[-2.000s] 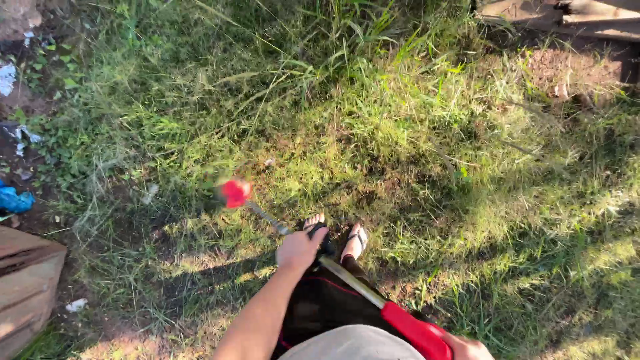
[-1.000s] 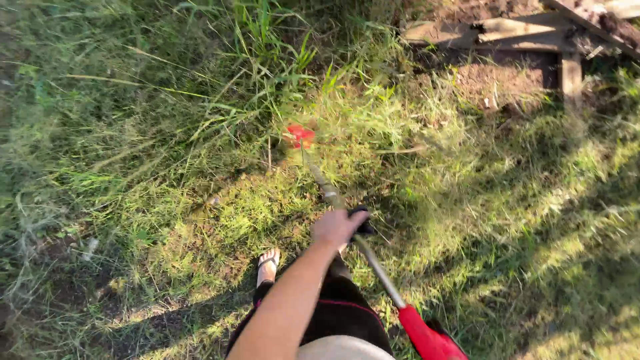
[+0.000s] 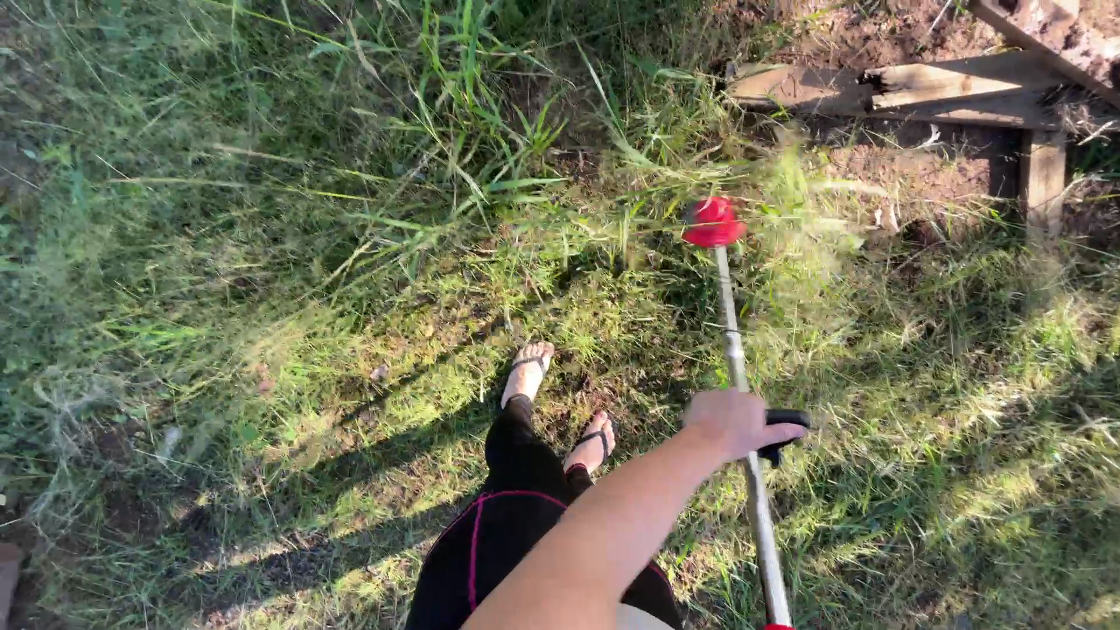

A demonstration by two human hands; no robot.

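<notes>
A string trimmer (image 3: 765, 534) with a metal shaft runs up from the bottom edge, right of my legs. My left hand (image 3: 731, 424) is closed around its black loop handle, the thumb lying over it. The red cutting head (image 3: 714, 222) is at the far end of the shaft, low among the grass (image 3: 787, 201), whose blades are blurred beside it. Only a sliver of the red rear part (image 3: 778, 626) shows at the bottom edge. My right hand is out of view.
Broken wooden boards (image 3: 954, 83) lie on bare soil at the upper right, close to the trimmer head. My feet (image 3: 528, 372) in flip-flops stand on short grass. Taller grass (image 3: 472, 96) grows ahead and to the left. A brown edge (image 3: 7, 577) shows at lower left.
The trimmer head has swung from left to right across the grass, toward the boards, and my left hand has moved right with the shaft. My right hand, partly visible two seconds ago, has left the view.
</notes>
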